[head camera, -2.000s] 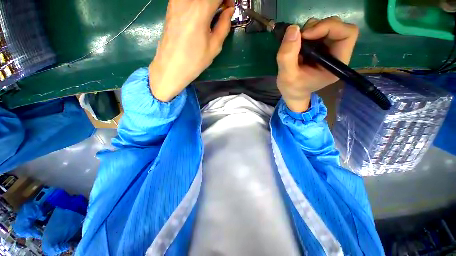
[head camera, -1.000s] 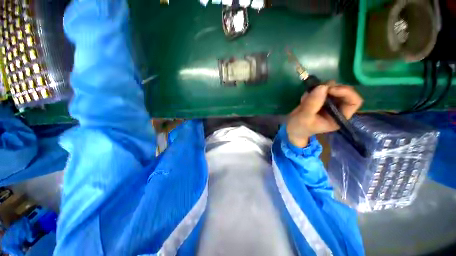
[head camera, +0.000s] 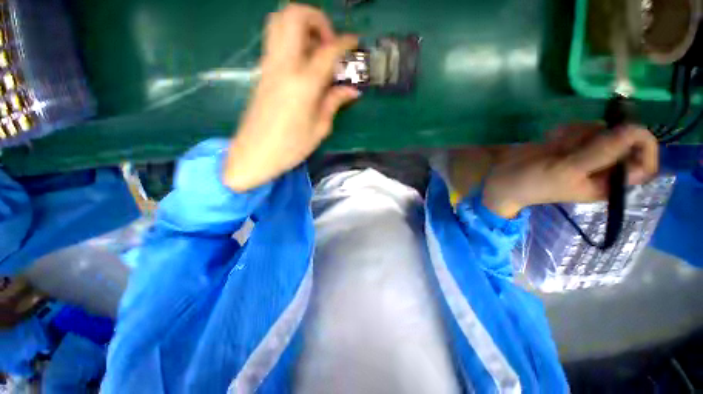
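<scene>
My left hand (head camera: 297, 96) holds a small shiny case with a pale inside (head camera: 353, 68) between finger and thumb, at the left end of the dark-grey fixture (head camera: 397, 65). The fixture's pale recess shows beside the case. My right hand (head camera: 593, 165), blurred, is shut on the black soldering iron (head camera: 616, 185). The iron stands near upright in view, its tip end over the green basket's near rim; the tip itself is blurred. A thin solder wire (head camera: 212, 75) trails left from behind my left hand.
The green basket (head camera: 580, 54) holds a round brownish cup (head camera: 669, 27), with black cords (head camera: 681, 104) beside it. Clear trays of yellow-gold pieces (head camera: 46, 77) lie far left. A wrapped tray stack (head camera: 590, 246) is below the bench edge at right. A person in blue (head camera: 58, 338) is at lower left.
My left hand has come back from the far left side of the bench and now holds the case at the fixture. My right hand has moved right with the iron, to the basket.
</scene>
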